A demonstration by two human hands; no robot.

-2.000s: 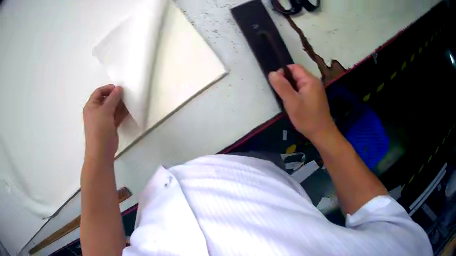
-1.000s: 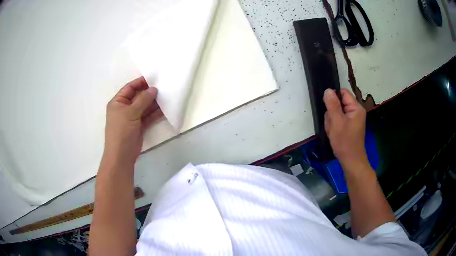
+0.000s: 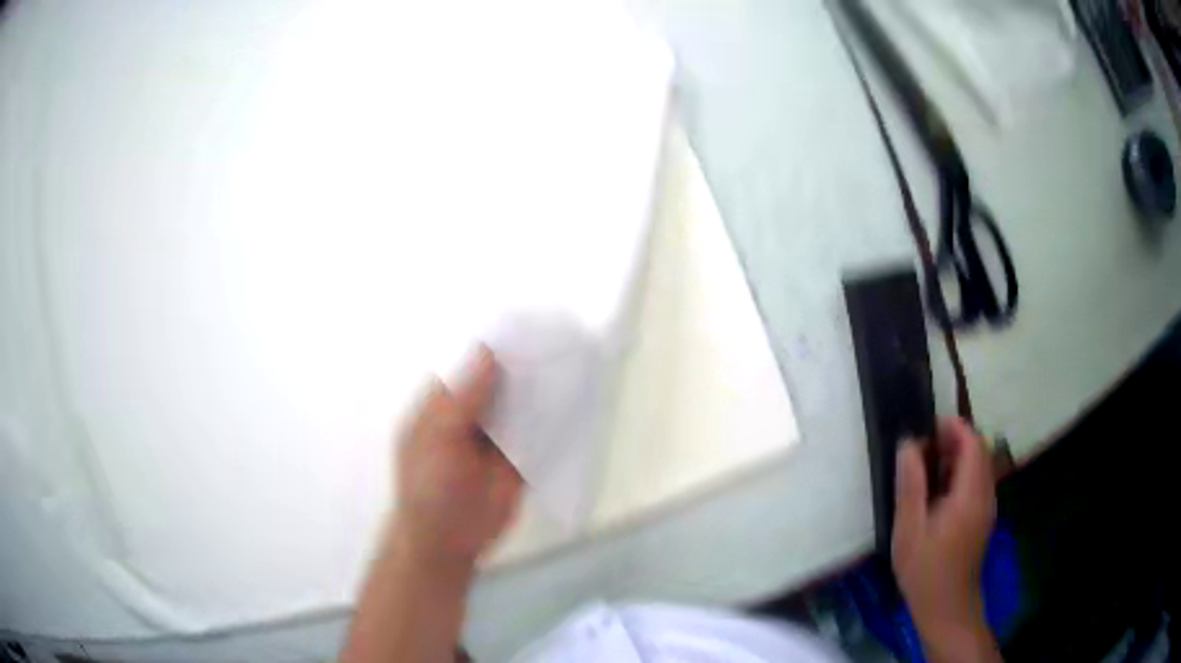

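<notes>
My left hand [image 3: 453, 473] holds the folded-back corner of a white fabric ply [image 3: 551, 389] between thumb and fingers, blurred by motion. Under it lies the cream fabric lay [image 3: 706, 337], its corner showing at the right. My right hand [image 3: 945, 525] grips the near part of a flat black cloth weight [image 3: 891, 350], thumb and fingers on it. The weight lies to the right of the lay, apart from it. Its near end is partly hidden by my hand.
Black-handled shears [image 3: 971, 253] lie right of the weight, beside a thin brown strip [image 3: 894, 143]. A round dark object [image 3: 1149, 172] and a grey item [image 3: 1111, 52] are at the far right. Something blue [image 3: 1002, 576] shows below the table edge.
The view has shifted, so the hands, lay and shears appear lower in the picture. My left hand still holds the ply corner, now nearer the lay's right edge. My right hand stays on the weight.
</notes>
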